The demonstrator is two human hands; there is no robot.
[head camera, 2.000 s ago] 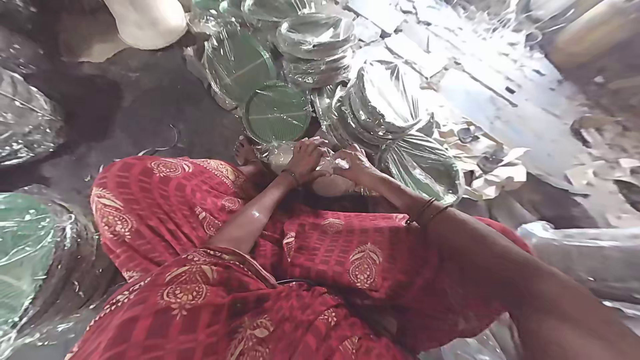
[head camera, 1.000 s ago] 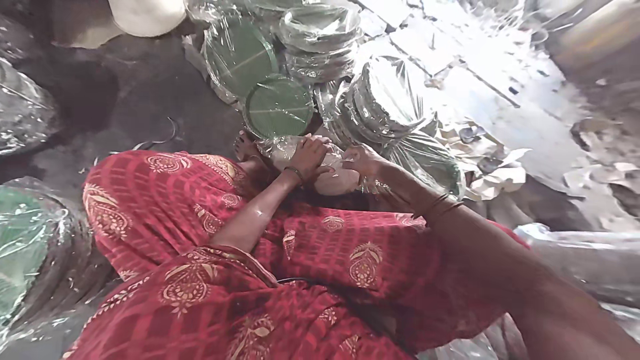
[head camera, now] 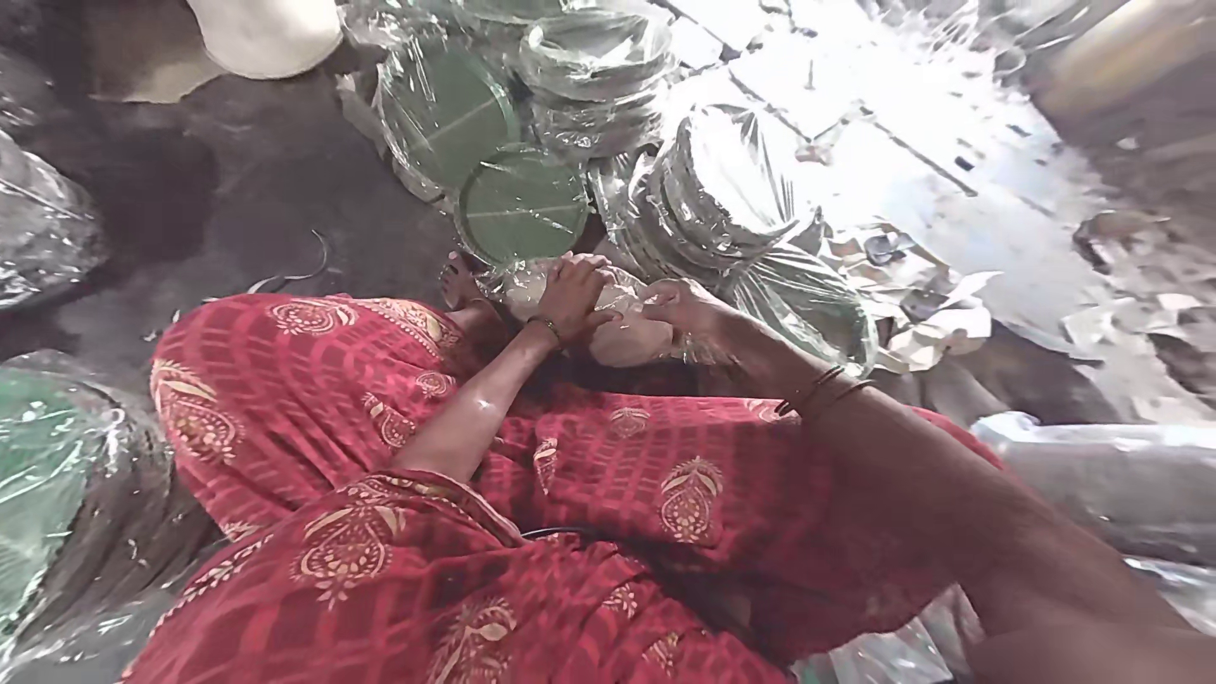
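A pale, rounded bundle in clear plastic film [head camera: 632, 342] lies low before me, between my folded legs and the wrapped stacks. My left hand [head camera: 575, 299] rests on top of it with the fingers spread over the film. At its right side my right hand [head camera: 679, 306] has thumb and fingers pinched together at the film. A round green disc in plastic wrap [head camera: 524, 204] lies just beyond my left hand. Beside my right hand stands a leaning stack of film-wrapped round discs [head camera: 727, 190]. What exactly the bundle is, I cannot tell.
More wrapped round stacks stand ahead [head camera: 598, 71] and at the left edge [head camera: 38, 484]. A pale rounded container [head camera: 271, 33] is at the top left. Torn paper scraps [head camera: 936, 318] lie to the right, near a plastic-wrapped roll [head camera: 1102, 475]. My bare foot is beside the bundle.
My right hand, close against the bundle two seconds ago, is now a little further right at its edge. My left hand stays on the bundle.
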